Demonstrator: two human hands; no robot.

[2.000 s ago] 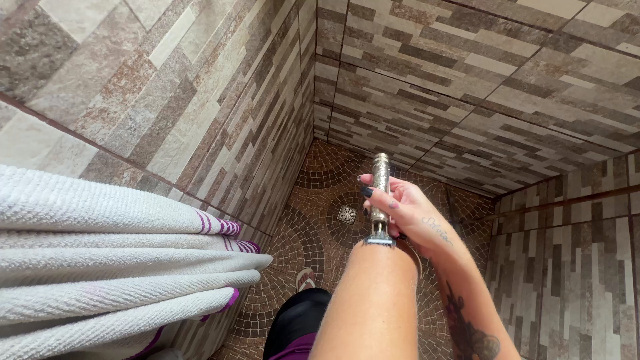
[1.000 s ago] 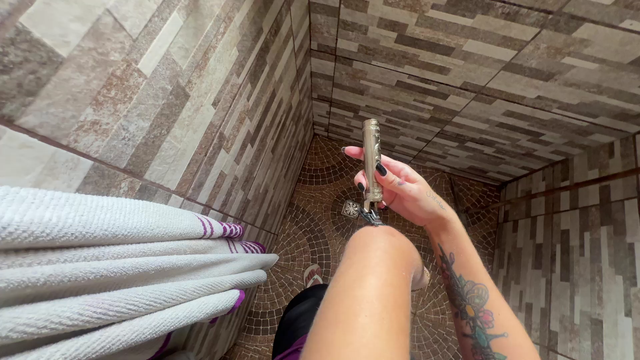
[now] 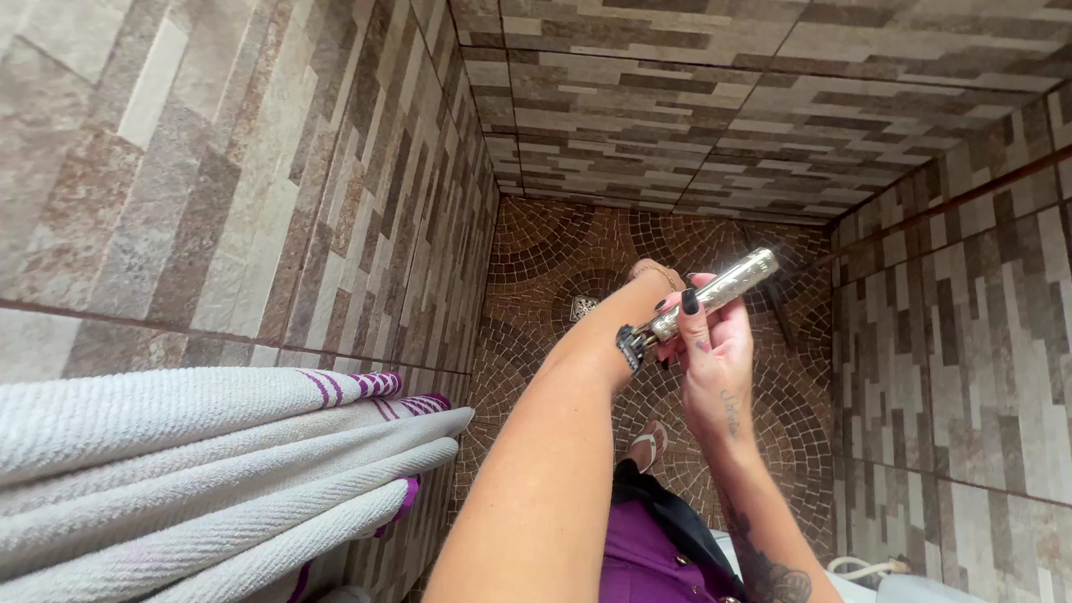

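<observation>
My right hand (image 3: 712,335), with dark nails and a tattooed wrist, grips an ornate silver-coloured metal hair trimmer (image 3: 724,289). The trimmer slants, its butt up and right, its dark toothed head (image 3: 628,347) down and left against the skin near the bend of my bare left arm. That arm (image 3: 544,469) rises from the bottom edge and bends away from the camera. A thin gold-coloured chain bracelet (image 3: 657,270) circles its far end. Only a small part of my left hand (image 3: 641,265) shows beyond the chain; its fingers are hidden.
Folded white towels (image 3: 209,486) with purple trim hang at the left. Patterned tile walls (image 3: 636,100) enclose a mosaic floor (image 3: 544,243) with a metal drain (image 3: 584,308). A foot in a white flip-flop (image 3: 649,444) stands below. A pale hose (image 3: 867,568) lies at lower right.
The trimmer, upright in the earlier frames, now leans to the right. The left forearm and bracelet have come into view beyond the bend.
</observation>
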